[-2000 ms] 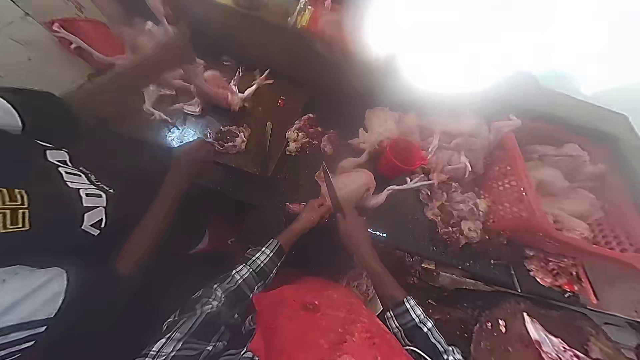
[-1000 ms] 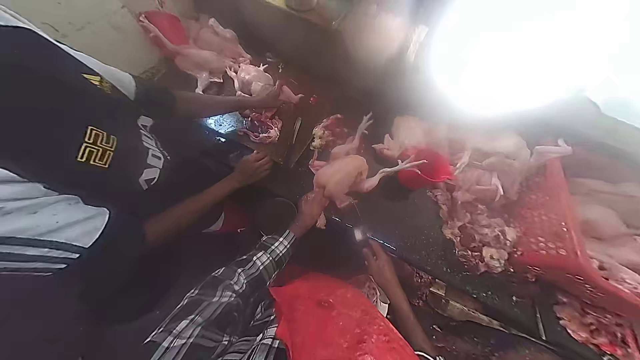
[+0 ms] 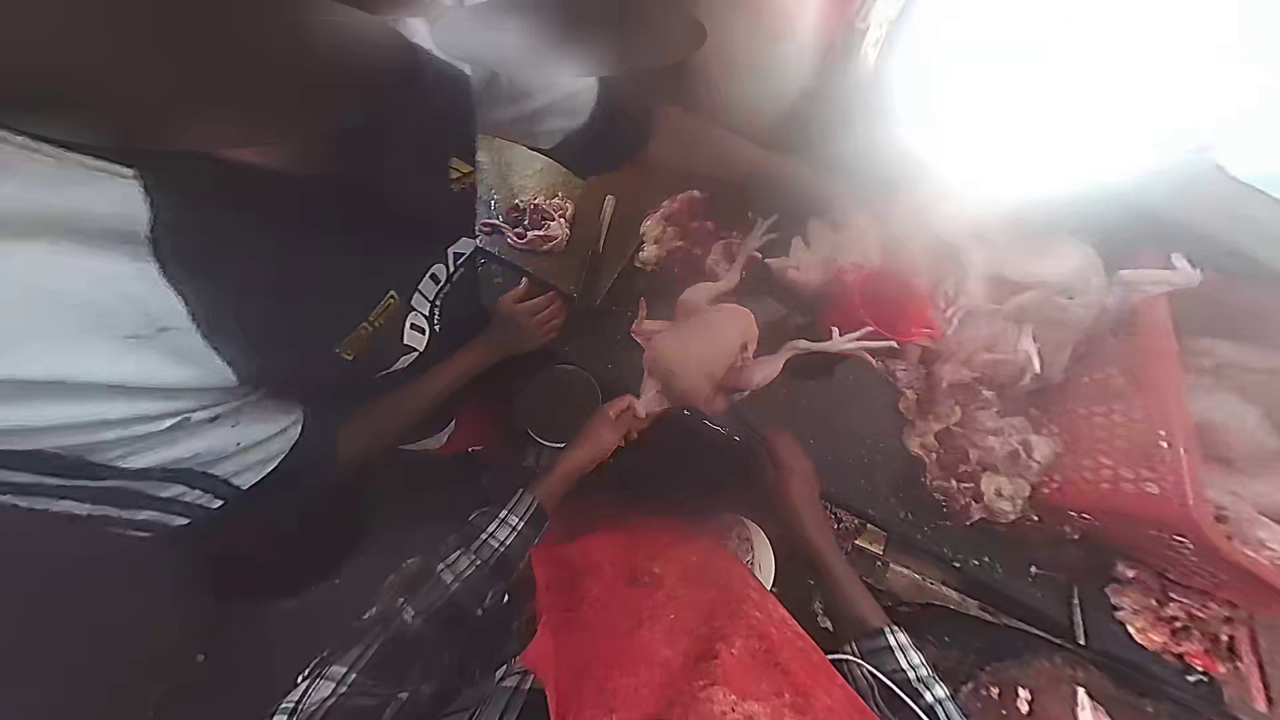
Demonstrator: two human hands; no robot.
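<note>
A plucked chicken (image 3: 700,350) lies on the dark work surface, its feet spread up and to the right. My left hand (image 3: 618,425) grips its near end, at the neck or a wing; I cannot tell which. My right hand (image 3: 765,420) is at the chicken's lower right side, dark and blurred, and what it holds does not show clearly. A red plastic bowl or cup (image 3: 885,303) stands right of the bird, beside more plucked chickens (image 3: 1040,290). Pale entrails (image 3: 980,450) are heaped below those birds.
A red perforated crate (image 3: 1120,430) with chickens stands at the right. A co-worker leans in at the left, a hand (image 3: 528,318) on the surface edge. Entrails (image 3: 535,222) and a knife (image 3: 605,222) lie beyond. More entrails (image 3: 680,230) lie behind my bird; a round dark container (image 3: 558,403) is near my left hand.
Two seconds ago my right hand held a knife at the chicken; no blade shows clearly now. My left hand stays on the bird. The co-worker has leaned in farther, and the view has shifted.
</note>
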